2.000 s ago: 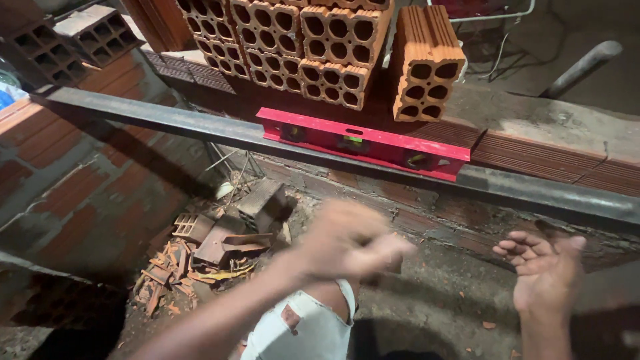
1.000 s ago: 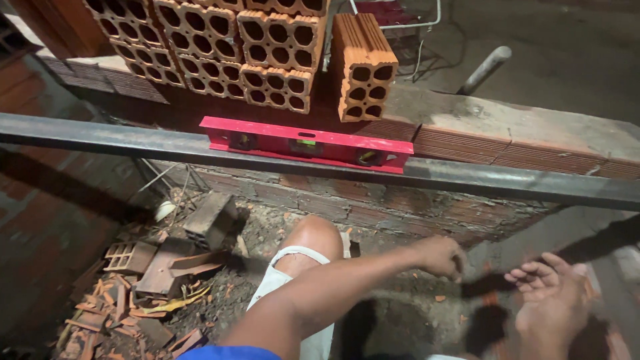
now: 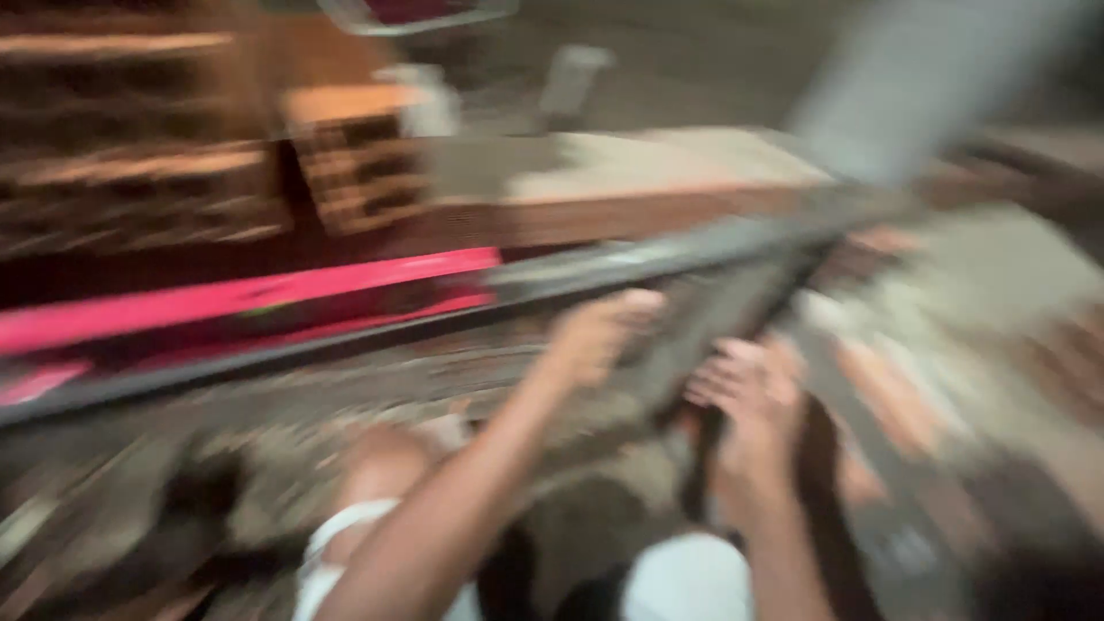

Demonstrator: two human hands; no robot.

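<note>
The view is strongly blurred. A red spirit level (image 3: 285, 302) lies along a grey metal bar (image 3: 638, 259) that crosses the view in front of a low brick wall. My left hand (image 3: 608, 332) is just below the bar, to the right of the level; its fingers point right, and whether they touch the bar cannot be told. My right hand (image 3: 750, 388) is lower and further right, beside the brick side wall, fingers bent and pointing left. Nothing can be made out in either hand.
Stacked hollow clay bricks (image 3: 138, 164) stand behind the level, with a single hollow brick (image 3: 358, 164) beside them. A grey post (image 3: 914, 86) rises at the upper right, blurred. The low wall's top (image 3: 664, 164) runs behind the bar. My knees are below.
The view has swung to the right, bringing the bar's right end and the side wall into sight. My left hand has come up near the bar. The level still lies on the bar.
</note>
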